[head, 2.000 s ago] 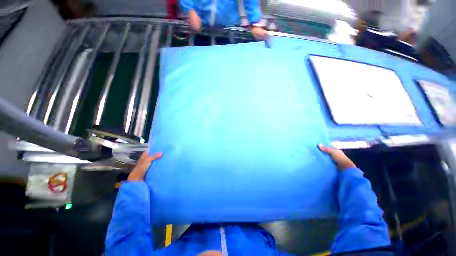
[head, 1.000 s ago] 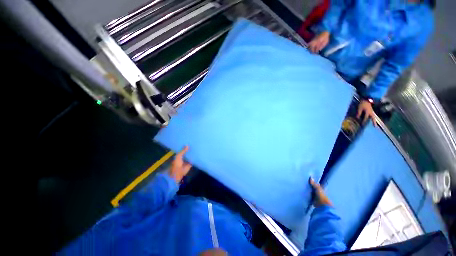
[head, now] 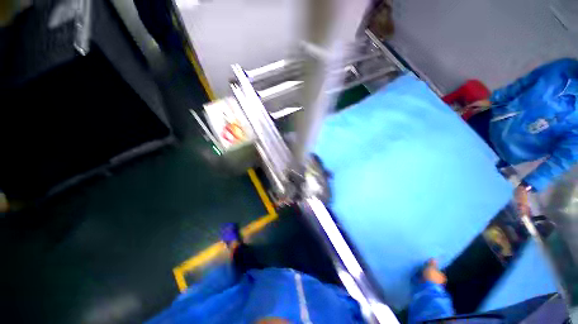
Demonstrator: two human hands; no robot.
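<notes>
A large blue padded carrier board [head: 412, 171] lies flat over the conveyor at centre right, its near-left edge along the silver rail. My right hand [head: 434, 273] holds the board's near-right edge, with the upper part of the hand over it and the rest hidden; it is blurred. My left hand cannot be made out. The left sleeve [head: 209, 278] runs to the lower left, away from the board.
A silver edge rail [head: 336, 243] runs diagonally, with a blurred upright pole [head: 314, 95] above it. Rollers [head: 281, 88] show beyond. A control box [head: 229, 126] is beside the rail. A coworker in blue [head: 539, 126] stands at the far side. Another blue board [head: 523, 278] is lower right.
The board has moved away from me, up along the conveyor, and lies against the rail. My left hand has let go of its edge. The view has turned left, and the panel has left the picture.
</notes>
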